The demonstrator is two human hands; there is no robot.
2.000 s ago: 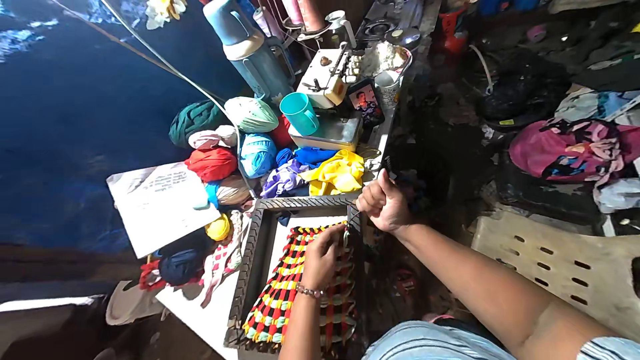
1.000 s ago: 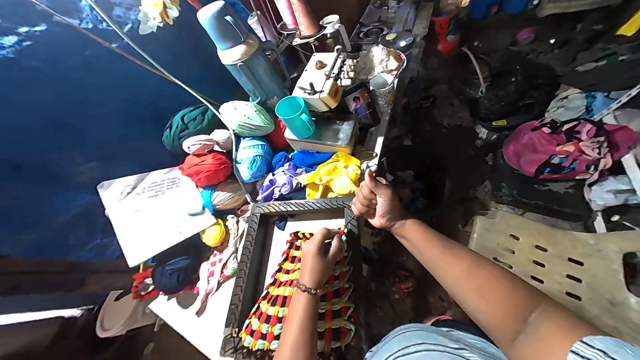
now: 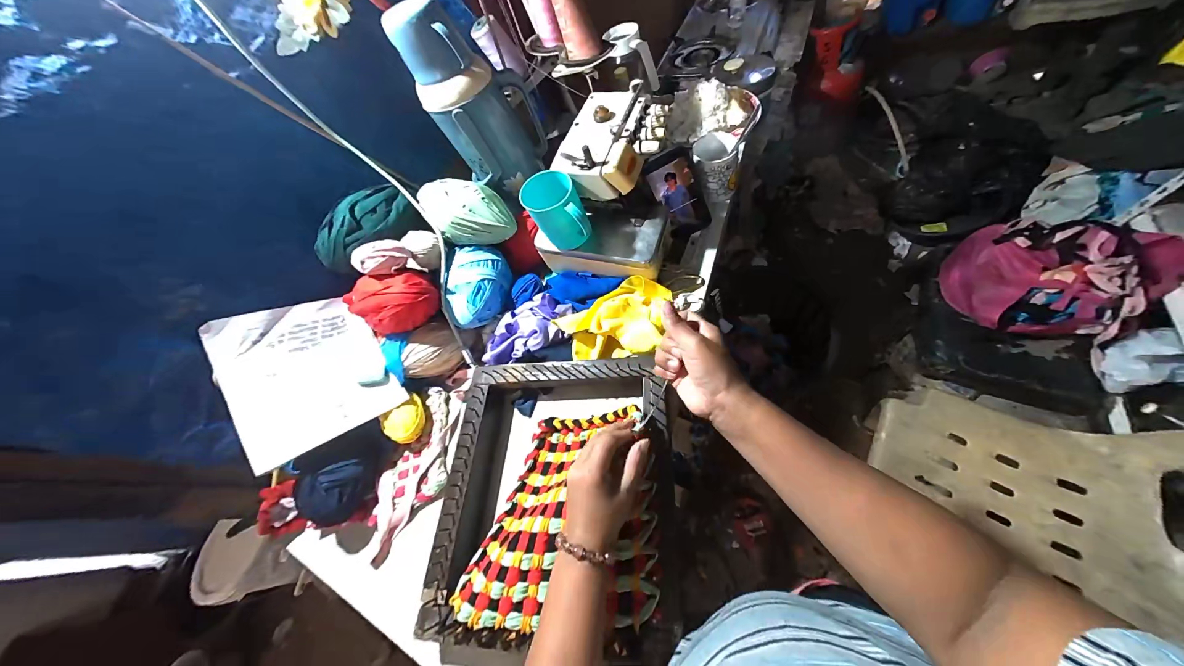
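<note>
A woven fabric mat (image 3: 518,546) in black, red, yellow and pale green lies inside a dark wooden frame (image 3: 453,481) with notched edges. My left hand (image 3: 606,472), with a beaded bracelet at the wrist, rests on the mat near its upper right corner, fingers bent together at the edge; a small pale piece shows at the fingertips, and the grip itself is partly hidden. Just beyond the frame's upper right corner, my right hand (image 3: 696,361) is raised with its fingers curled and thumb up; whether it holds a strand cannot be made out.
Balls of fabric yarn (image 3: 393,301) and a yellow cloth (image 3: 624,319) lie beyond the frame. A turquoise cup (image 3: 555,211) stands on a metal-topped box near a sewing machine (image 3: 601,143). A written sheet (image 3: 296,379) is at left, a beige plastic chair (image 3: 1017,481) at right.
</note>
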